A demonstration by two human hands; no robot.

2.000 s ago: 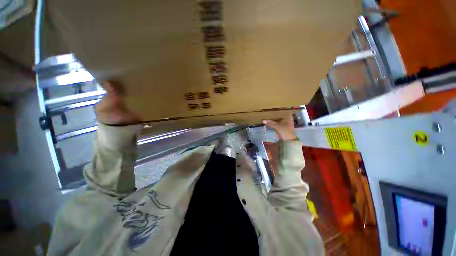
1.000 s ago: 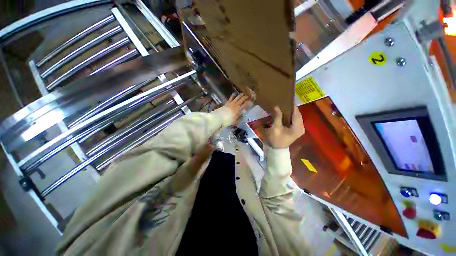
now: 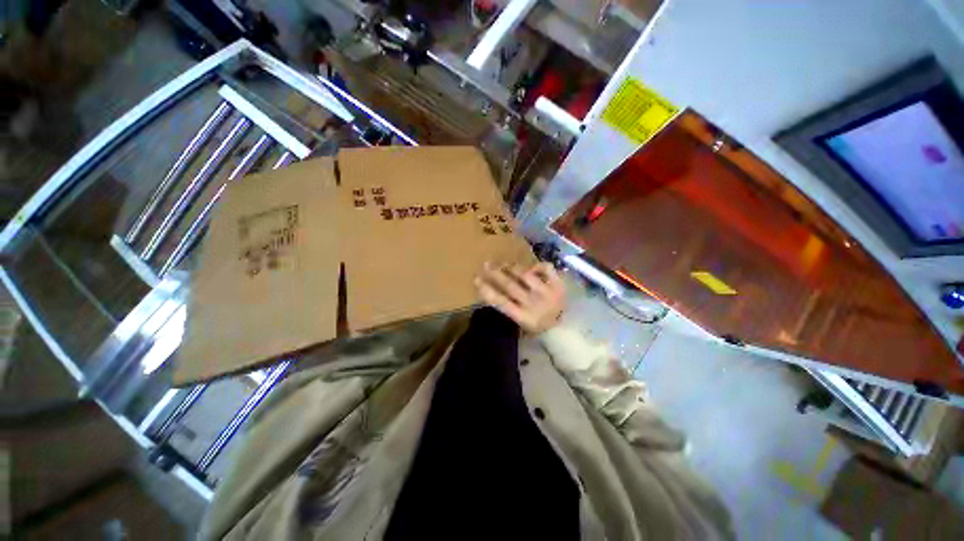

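A brown flat carton [image 3: 412, 248] with black print and a slot between its panels lies in front of my body, over the left roller conveyor. It is slightly tilted, with its near edge by my jacket. My right hand [image 3: 523, 296] is at its right near corner, fingers over the top face; the thumb's grip is hard to see. My left hand is hidden; the left sleeve runs under the carton's near edge.
The roller conveyor [image 3: 235, 100] with a white frame stands at the left. At the right is a white machine with an orange see-through door [image 3: 761, 248], a yellow label [image 3: 637, 109] and a touch screen [image 3: 904, 159]. Another roller section [image 3: 883, 407] and a brown carton [image 3: 883, 502] are at lower right.
The carton has turned from nearly edge-on to lying broad face up, and moved down and left. My left hand has gone out of sight. My right hand has moved slightly left.
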